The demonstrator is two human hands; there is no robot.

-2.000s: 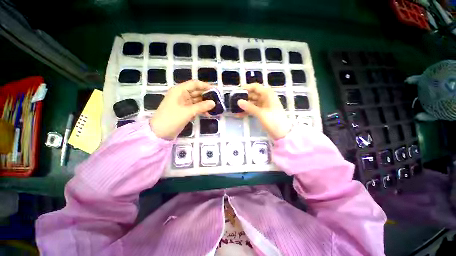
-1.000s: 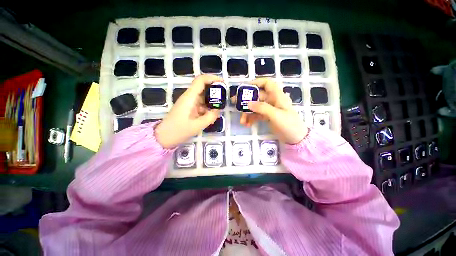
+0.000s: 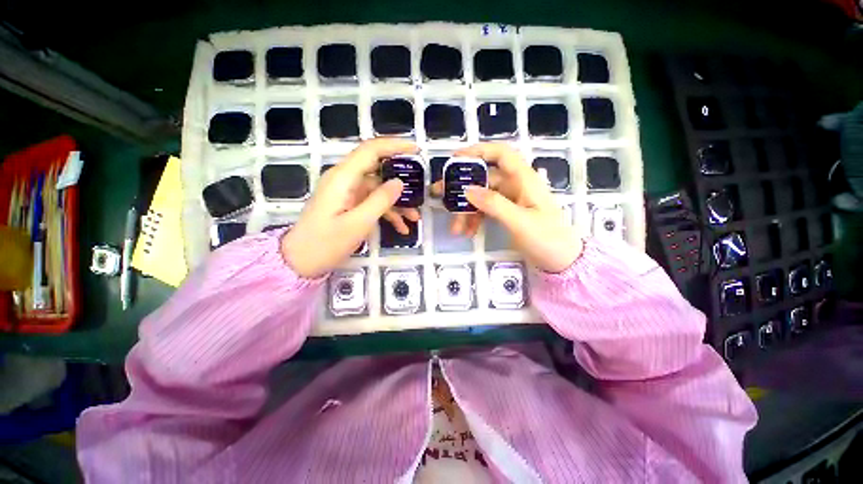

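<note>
My left hand holds a smartwatch head by its edges, with the thumb on its lower left glass. My right hand holds a second smartwatch head close beside it, thumb at its lower right. Both screens face up and show rows of white menu text on black. They are held over the white foam tray, whose pockets hold black-faced watches. Several watches in the near row lie face down, pale backs up. The hands and sleeves hide some pockets.
The black tray with shiny watches is at right. A clipboard-free dark mat lies beneath. At left are a yellow spiral notepad, a pen, a small white square part and a red basket with thin sticks.
Both watch screens have gone from dark, to a white code pattern, to rows of menu text. My left thumb has moved onto the glass. The view has shifted, with the fan mostly out of frame.
</note>
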